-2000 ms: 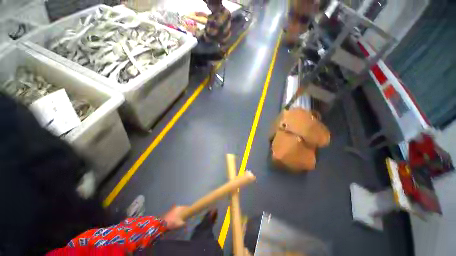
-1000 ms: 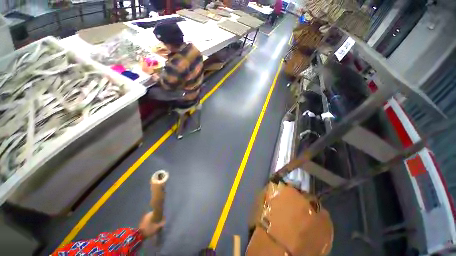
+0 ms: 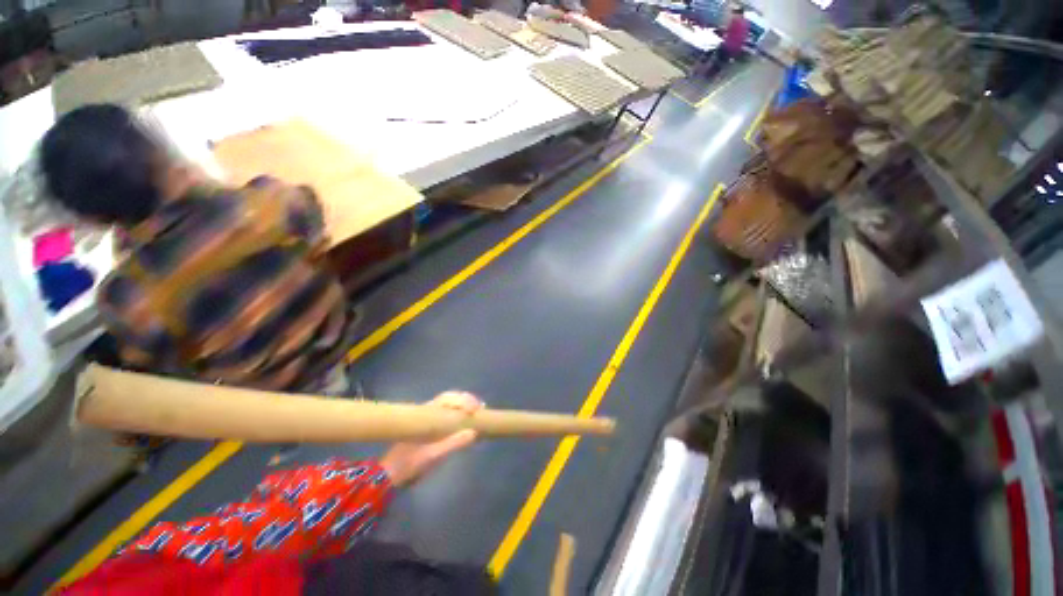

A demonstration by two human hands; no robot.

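Note:
A long tan cardboard tube (image 3: 268,412) lies nearly level across the lower left of the view, its thick end at the left and its far end over the yellow floor line. My left hand (image 3: 441,440) is closed around it, with a red patterned sleeve below. A short tan piece of a second tube (image 3: 562,566) shows at the bottom edge. My right hand is not in view.
A person in a plaid shirt (image 3: 222,279) sits at the left by a long white table (image 3: 466,151) with a black strap bundle (image 3: 338,45), ridged boards (image 3: 583,85) and a plain board (image 3: 326,175). A rack (image 3: 845,384) stands right of the aisle.
The held tube has swung from upright to nearly level. The seated person and table are nearer, and the orange-brown pieces at lower right have left the view.

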